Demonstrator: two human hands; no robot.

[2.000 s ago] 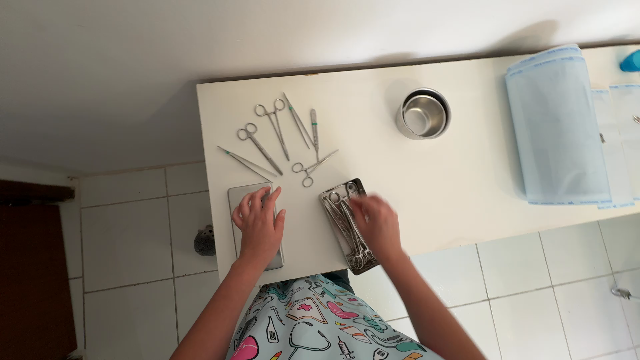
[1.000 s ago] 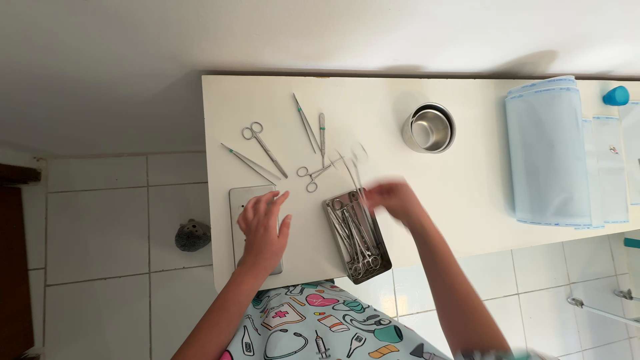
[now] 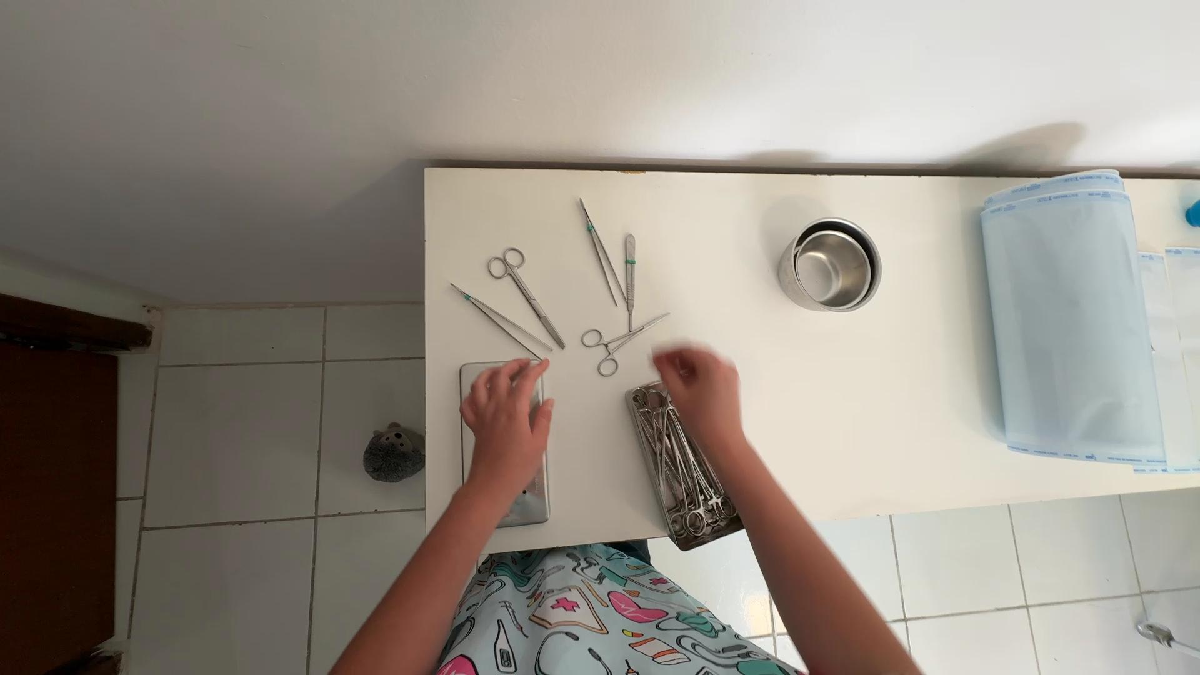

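My left hand (image 3: 504, 412) rests with spread fingers on a flat metal lid (image 3: 532, 497). My right hand (image 3: 698, 389), blurred, is over the far end of a metal tray (image 3: 642, 450) packed with ring-handled instruments (image 3: 682, 469); whether it holds anything cannot be told. Beyond the lid lie tweezers (image 3: 502, 321) with a green band and ring-handled scissors or a needle holder (image 3: 530, 298). More green-banded tweezers (image 3: 603, 251) lie beside a scalpel handle (image 3: 630, 281). A small ring-handled clamp or scissors (image 3: 623, 343), slightly spread, lies between the two hands, further back.
Two nested stainless steel cups (image 3: 831, 267) stand at the back of the white table (image 3: 900, 403). Blue-and-clear sterilization pouches (image 3: 1073, 323) lie at the right. A wall runs behind the table. A small grey hedgehog-like object (image 3: 394, 454) sits on the tiled floor at the left.
A ring-handled instrument that lay among the others two seconds ago was by my right hand, blurred, above the tray one second ago, and is gone from its spot. My left hand stays on the lid.
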